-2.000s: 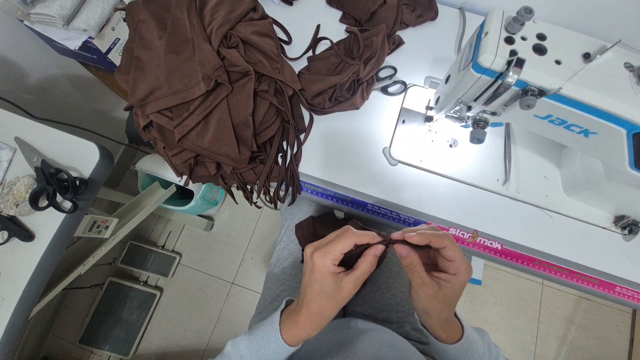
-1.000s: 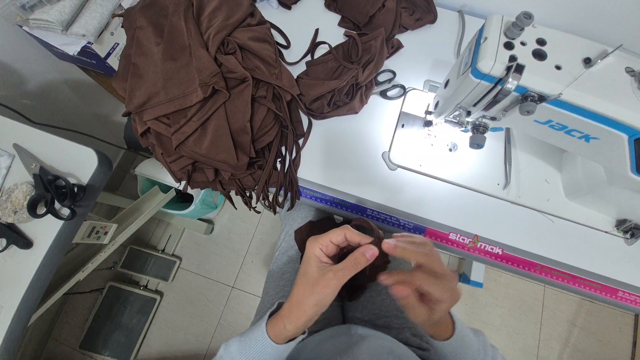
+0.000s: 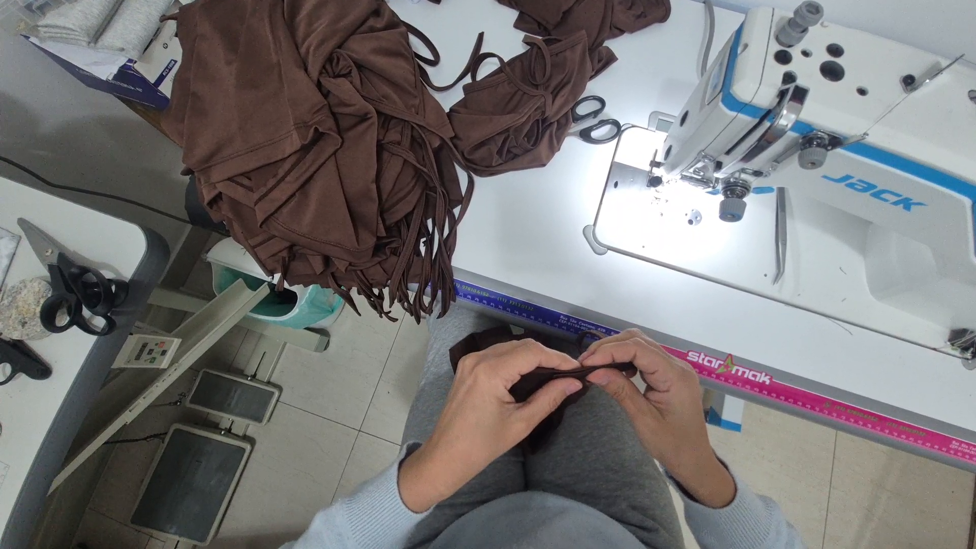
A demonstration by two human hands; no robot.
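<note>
My left hand (image 3: 496,404) pinches the edge of a brown fabric piece (image 3: 545,381) between thumb and fingers, above my lap. Close beside it, my right hand (image 3: 644,381) grips the same folded edge, thumb and fingertips together. The rest of the piece hangs over my grey trousers, partly hidden by my hands. Beyond the table edge a big pile of brown garments with thin straps (image 3: 305,145) overhangs at the left. A smaller brown garment (image 3: 526,107) lies right of the pile, touching black-handled scissors (image 3: 598,122).
A white Jack sewing machine (image 3: 839,130) stands lit at the right, with metal tweezers (image 3: 780,236) on its bed. A printed measuring tape (image 3: 801,385) runs along the table edge. Large black-handled scissors (image 3: 72,286) lie on the left table (image 3: 46,213). Foot pedals (image 3: 191,480) and a teal bin (image 3: 305,305) are below.
One second ago my right hand was raised with its fingers spread and blurred; now it pinches the fabric beside my left hand. The pile and the machine have stayed put.
</note>
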